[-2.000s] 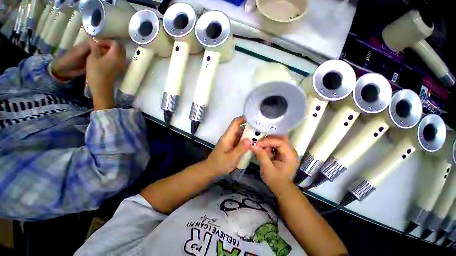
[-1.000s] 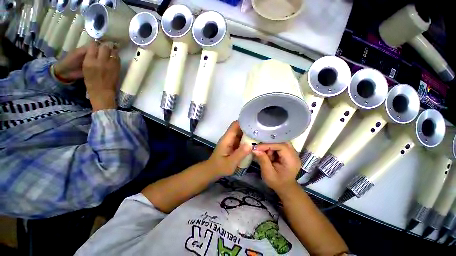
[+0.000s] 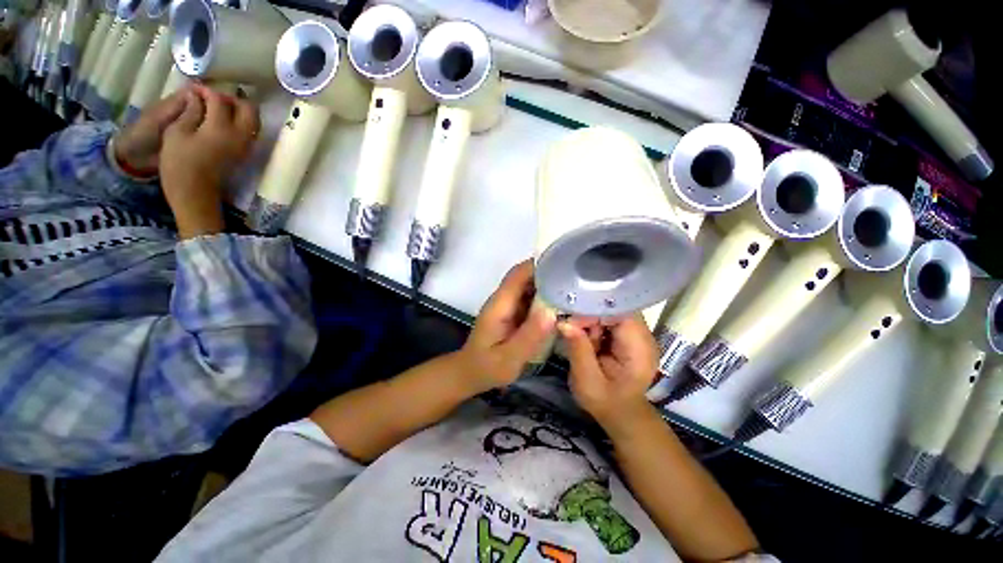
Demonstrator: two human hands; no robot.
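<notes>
A cream hair dryer (image 3: 599, 187) is tilted in front of me, its silver front ring (image 3: 555, 269) facing up toward me. My left hand (image 3: 511, 332) is wrapped around its handle just below the head. My right hand (image 3: 608, 357) is at the upper handle, its thumb and fingertips pinched close to my left thumb at the switch openings. Whether a tiny part is between those fingertips cannot be seen. Most of the handle is hidden by my hands and the head.
More cream dryers lie in rows left (image 3: 440, 154) and right (image 3: 726, 286) on the white work surface (image 3: 500, 220). A person in a plaid sleeve (image 3: 237, 319) works at the left. Behind are a cream bowl (image 3: 605, 17), dark printed boxes (image 3: 814, 138) and another dryer (image 3: 880, 66).
The held dryer's head has tipped, so more of its barrel shows and its ring hides more of the handle. Both my hands stay at the handle. The other person's hands have shifted slightly.
</notes>
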